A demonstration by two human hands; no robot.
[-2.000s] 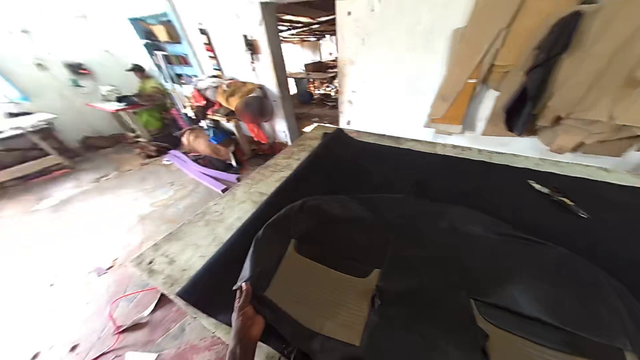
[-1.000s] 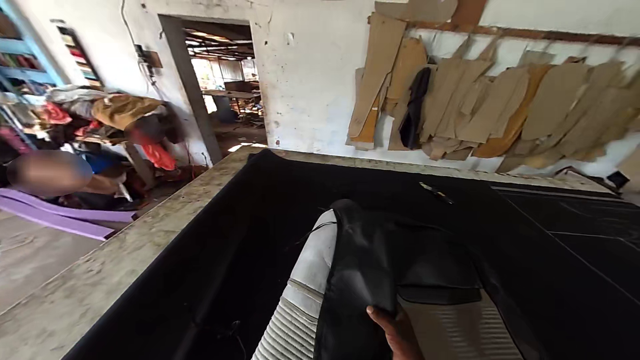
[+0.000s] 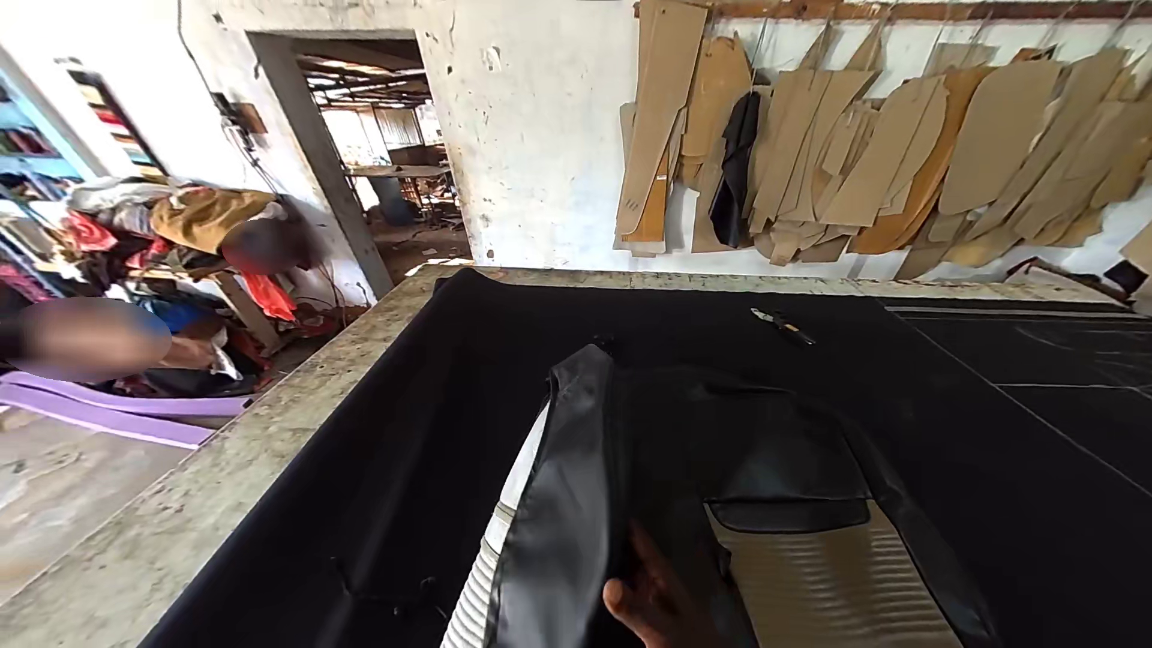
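Observation:
A black seat cover, apparently leather or vinyl, [image 3: 783,441] with a ribbed beige panel [image 3: 828,576] lies on black material [image 3: 432,432] spread over the table. Its left side is folded up, showing a smooth black strip [image 3: 562,504] and a white ribbed edge [image 3: 481,576]. At the bottom centre, my right hand [image 3: 652,585] touches the cover beside this strip, thumb and a finger apart, with nothing plainly pinched between them. My left hand is out of view. A cutter or small knife [image 3: 783,326] lies on the black material beyond the cover.
The worn table edge [image 3: 297,405] runs along the left and back. Chalk lines mark the black material at right. Cardboard patterns [image 3: 886,153] hang on the wall. Beyond the table at left are another person [image 3: 99,337], purple strips [image 3: 117,409], piled cloth [image 3: 193,216] and a doorway [image 3: 387,171].
The view has swung right. The cover, spread wide two seconds ago, is now folded up at its left side. The hand at its left edge then is gone from view; my right hand now touches its middle.

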